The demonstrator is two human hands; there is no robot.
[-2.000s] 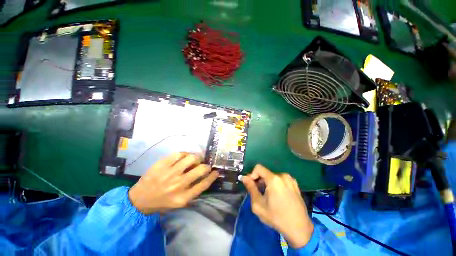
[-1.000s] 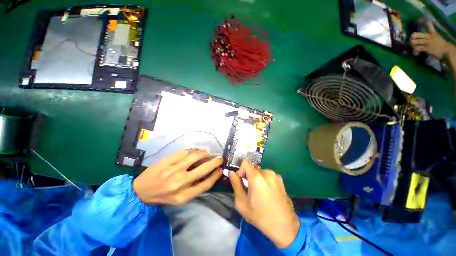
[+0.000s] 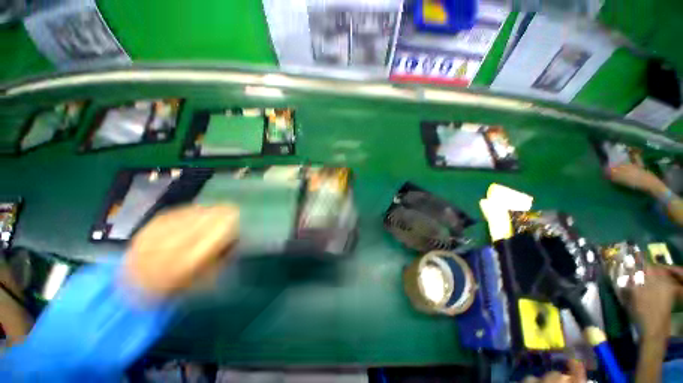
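My left hand (image 3: 180,247) is blurred, left of centre, closed on the left end of a tablet assembly (image 3: 326,217) with a silver-green panel. The tablet is blurred too, and its board end points right. It overlaps the view of another tablet assembly (image 3: 142,202) lying on the mat behind my hand. A few blurred fingertips (image 3: 565,373) show at the bottom edge beside the blue-handled soldering iron (image 3: 605,360). I cannot tell whether they are my right hand. The red bundle does not show.
Fan (image 3: 425,218), tape roll (image 3: 440,283), blue box (image 3: 485,299) and black holder with yellow patch (image 3: 541,325) stand right. More tablets, including one at back (image 3: 464,146), lie along the green mat (image 3: 374,307). Another person's hand (image 3: 653,295) is far right; another reaches in behind.
The view has lifted to show the partition. My left hand has taken hold of the tablet and moved it back from the front edge. My right hand is no longer at the tablet.
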